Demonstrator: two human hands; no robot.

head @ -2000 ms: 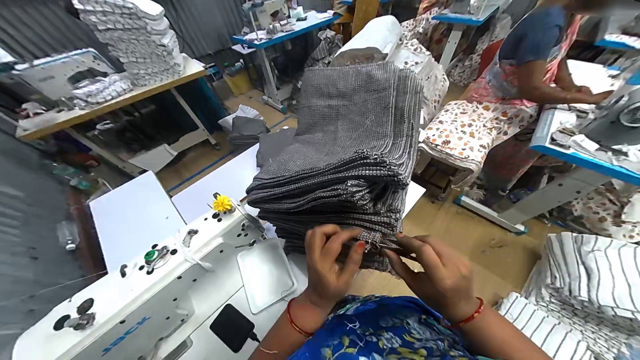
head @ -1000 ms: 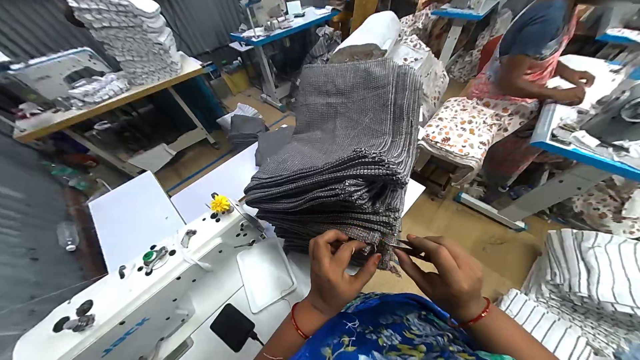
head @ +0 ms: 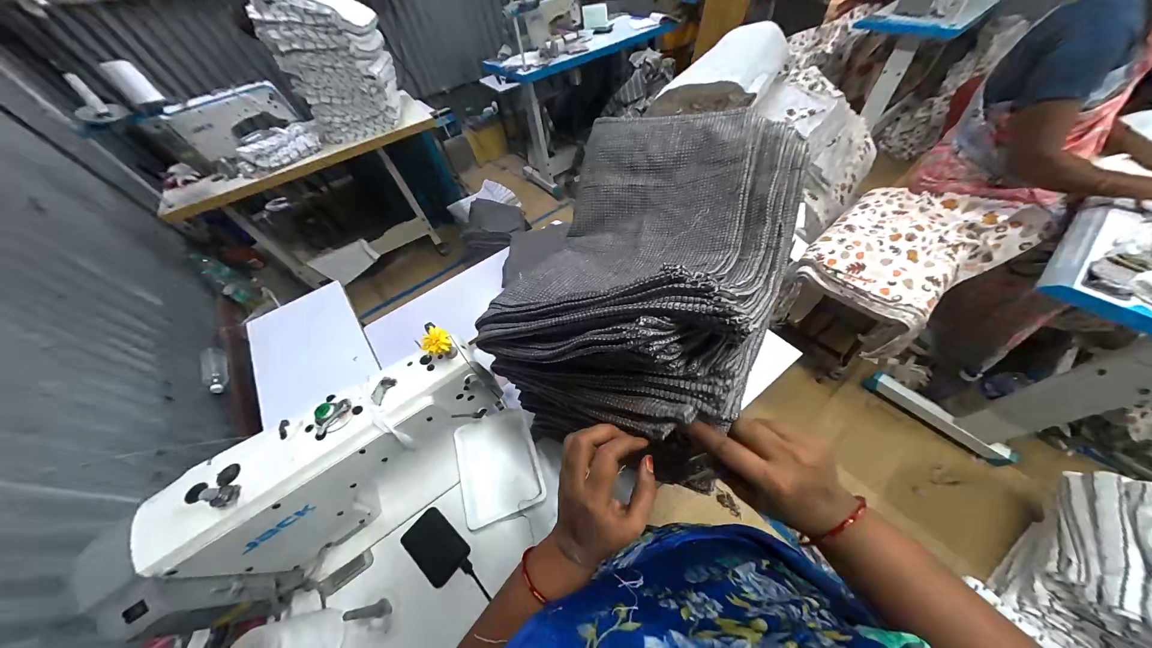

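Note:
A thick stack of folded dark grey checked cloths (head: 666, 225) stands beside the sewing machine, its layered folds toward me. At its lower front corner, my left hand (head: 603, 495) has its fingertips close to the cloth edge, thumb and fingers apart, with nothing seen between them. My right hand (head: 783, 468) reaches to the same corner from the right, index finger against the cloth. Its palm and the other fingertips are hidden, so I cannot tell whether it holds anything. A dark flap of cloth hangs between the two hands.
The white Jack sewing machine (head: 306, 486) lies left, with a black phone-like device (head: 436, 545) and a white tray (head: 500, 468) on its table. Striped cloths (head: 1080, 549) are piled lower right. Another person (head: 1053, 117) sits at a blue-edged table (head: 1102, 261). A wooden-edged table (head: 297, 166) stands back left.
Both hands were pinching the stack's lower corner, a dark pointed thing between the right fingers. Now the left thumb and fingers are apart and the right fingers reach in against the cloth.

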